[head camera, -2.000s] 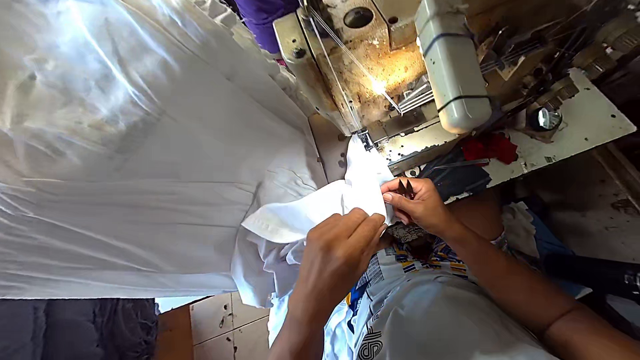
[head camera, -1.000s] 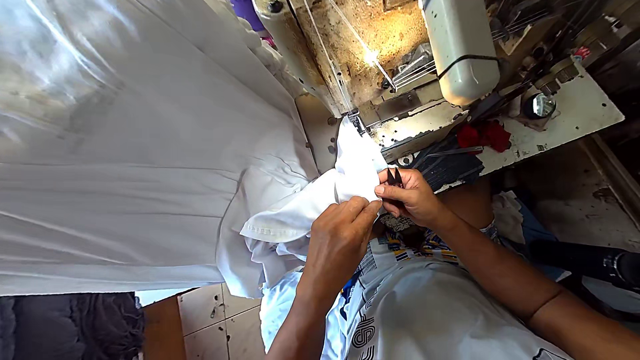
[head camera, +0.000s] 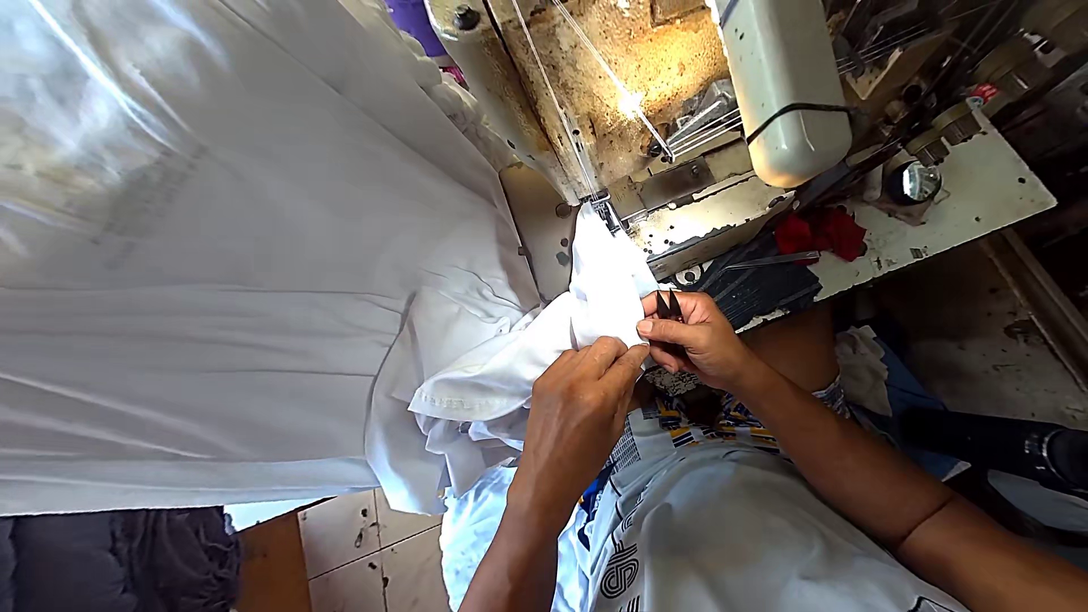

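White fabric [head camera: 603, 280] runs from under the presser foot [head camera: 605, 211] of an industrial sewing machine [head camera: 544, 102] down to both hands. My left hand [head camera: 591, 382] pinches its edge between thumb and fingers, the back of the hand upward. Close beside it, my right hand [head camera: 693, 336] grips the same edge with thumb and forefinger and also holds small dark thread snips [head camera: 669, 306], whose two points stick up apart. A stitched hem [head camera: 450, 401] of the fabric hangs to the left of my left hand. The fingertips of my left hand are partly hidden.
A large white cloth [head camera: 255, 323] covers the left side. On the machine table [head camera: 952, 195] lie a red cloth [head camera: 820, 234], metal tweezers [head camera: 773, 260] and dark fabric [head camera: 756, 285]. Dark gathered cloth [head camera: 119, 561] is at the lower left, beside floor tiles [head camera: 340, 527]. Threads run down to the needle.
Both hands stay on the fabric edge near the machine, with the snips still in my right hand. The fabric between the hands and presser foot has shifted slightly in its folds.
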